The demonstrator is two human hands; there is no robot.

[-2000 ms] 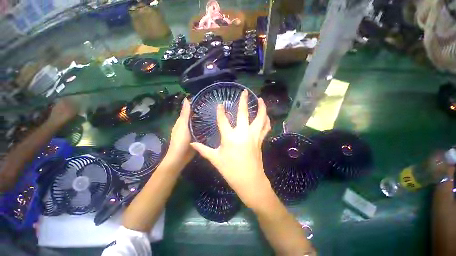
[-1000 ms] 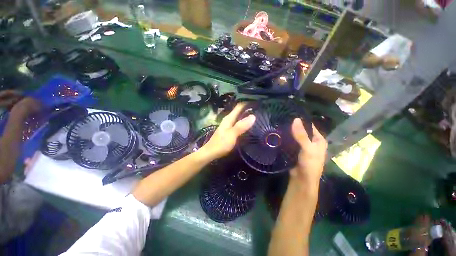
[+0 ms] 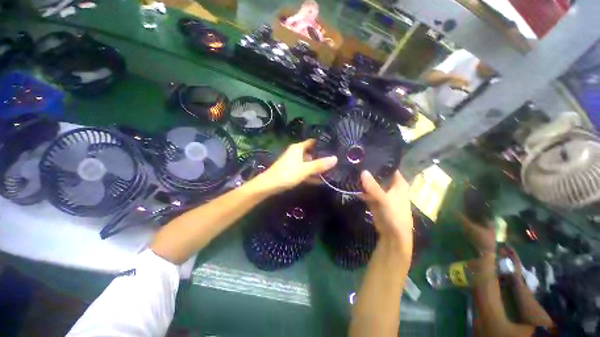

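Observation:
A round black fan unit with its front grille [image 3: 355,135] facing up is held between my two hands, its shiny ring near the centre. My left hand [image 3: 304,164] grips its lower left edge, thumb on the grille. My right hand [image 3: 388,197] grips its lower right edge. What lies behind the grille is too dark to tell. Dark loose grilles [image 3: 279,240] lie stacked on the green bench below my hands, partly hidden by my forearms.
Fans with pale grey blades [image 3: 91,170] crowd a white foam pad [image 3: 39,230] at left. A grey metal upright [image 3: 487,92] slants at right. A bottle [image 3: 450,275] and another person's hands [image 3: 487,263] are at lower right. A cream ribbed cage [image 3: 566,161] is far right.
My hands shifted from around the grille's face to its lower edges, and its ring came into clear view. The view turned, and another person's hands now show more at lower right.

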